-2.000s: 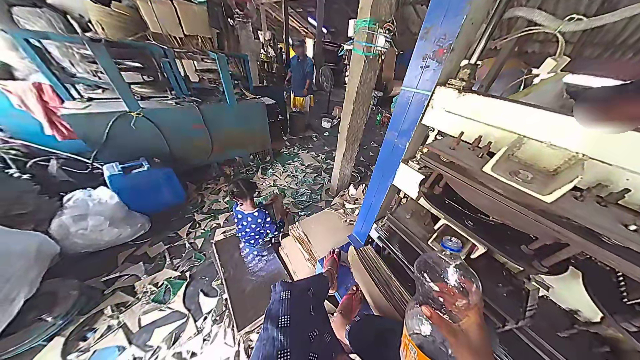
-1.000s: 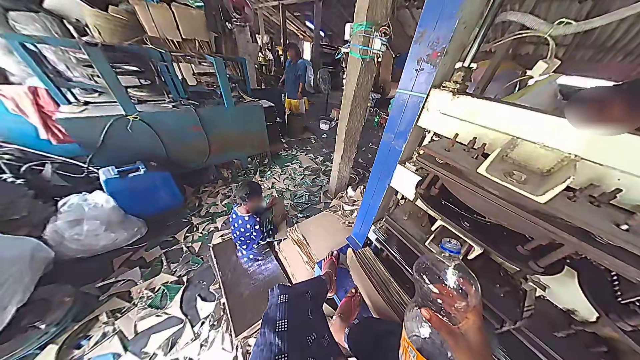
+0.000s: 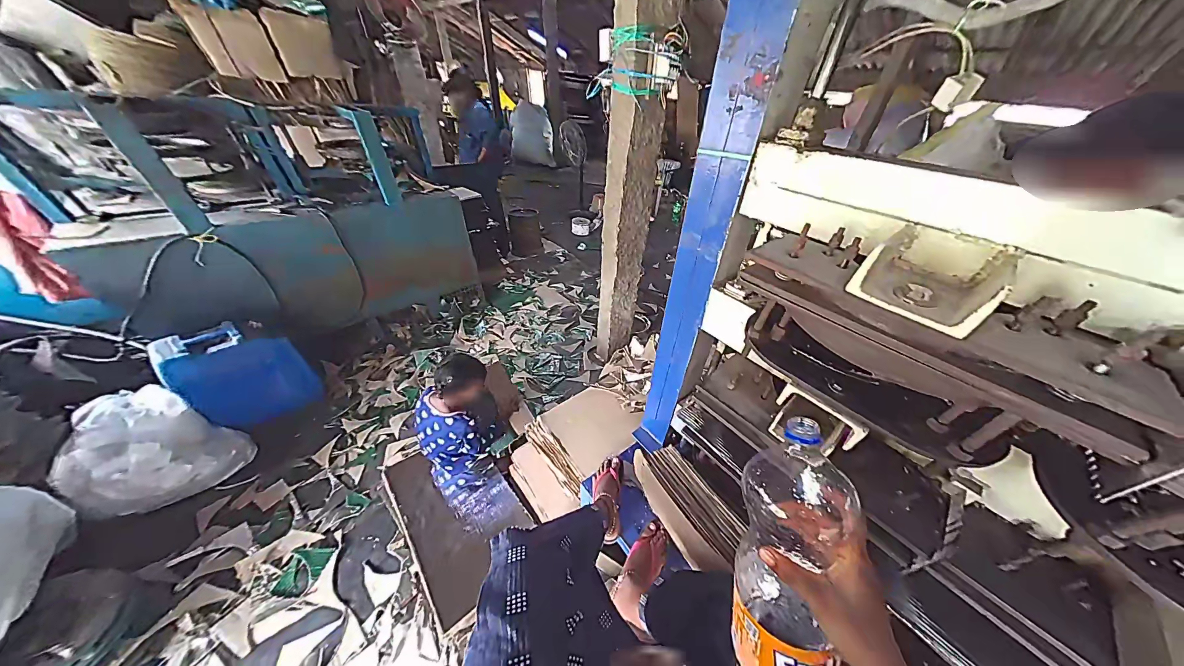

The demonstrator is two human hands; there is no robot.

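My right hand (image 3: pixel 828 564) is wrapped around a clear plastic bottle (image 3: pixel 772 592) with a blue neck ring and an orange label. The bottle leans slightly, open neck up, in front of the press machine's lower plates; no liquid is plain in it. At the bottom edge, a blurred bit of skin near my lap may be my left hand, but I cannot tell. Dark patterned cloth (image 3: pixel 555 583) covers my legs, and my feet (image 3: pixel 638 555) rest on a blue surface beside stacked cardboard sheets (image 3: pixel 694 504).
A press machine (image 3: pixel 925 277) with bolts stands at right, by a blue post (image 3: pixel 708 213). A person in dotted blue (image 3: pixel 453 435) sits close on the left. Scraps (image 3: pixel 546 324) litter the floor. A blue jerrycan (image 3: pixel 240 375) and plastic bag (image 3: pixel 148 449) lie left; another person (image 3: pixel 476 129) stands behind.
The person standing in the background has moved left, toward the blue machine. The seated person's head and arms have shifted. My right hand keeps its grip on the bottle.
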